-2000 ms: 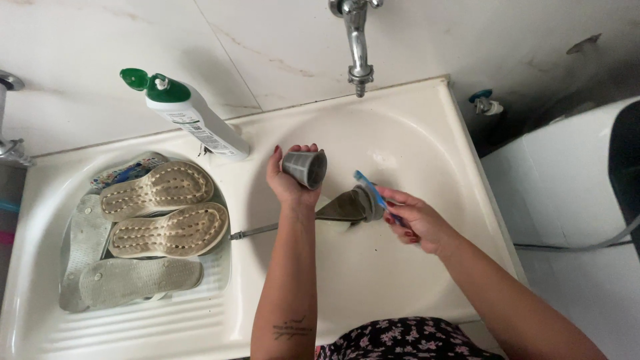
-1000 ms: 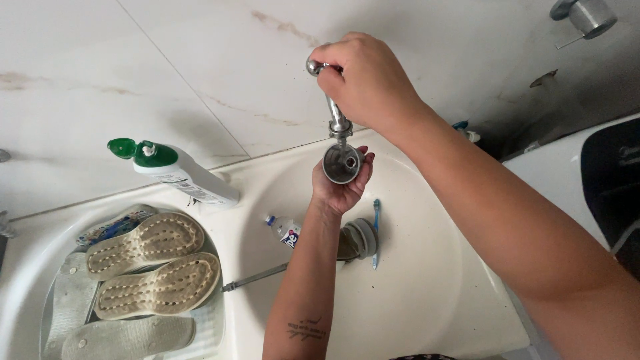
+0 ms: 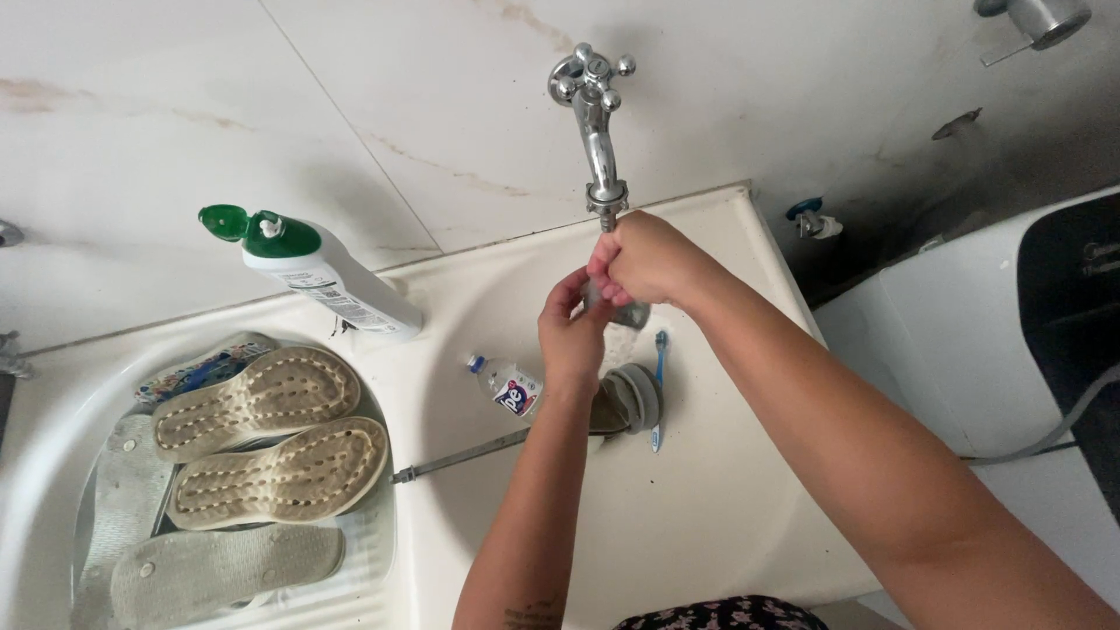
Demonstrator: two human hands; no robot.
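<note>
Under the spout of the chrome tap [image 3: 602, 149], my left hand [image 3: 573, 328] holds a grey plastic cup [image 3: 632, 313], mostly hidden by my fingers. My right hand [image 3: 643, 262] is at the same cup's top, its fingers bent against it; their exact hold is hidden. Below lie a grey cylindrical part with a long thin rod [image 3: 464, 457], partly behind my left forearm, and a blue and white toothbrush [image 3: 659, 389]. A clear plastic bottle with a blue cap [image 3: 507, 385] lies left of my left wrist in the basin.
A white bottle with an open green cap [image 3: 328, 276] stands on the sink's ledge. Sandals [image 3: 280, 472] and flip-flops [image 3: 227, 564] lie soles up in the water of the left basin. A white appliance [image 3: 936, 341] stands at the right, and a blue-handled valve [image 3: 809, 214] is on the wall.
My right hand has moved down from the tap handle to the cup. The cup is lower than a second ago. The toothbrush, in my right hand two seconds ago, lies in the basin.
</note>
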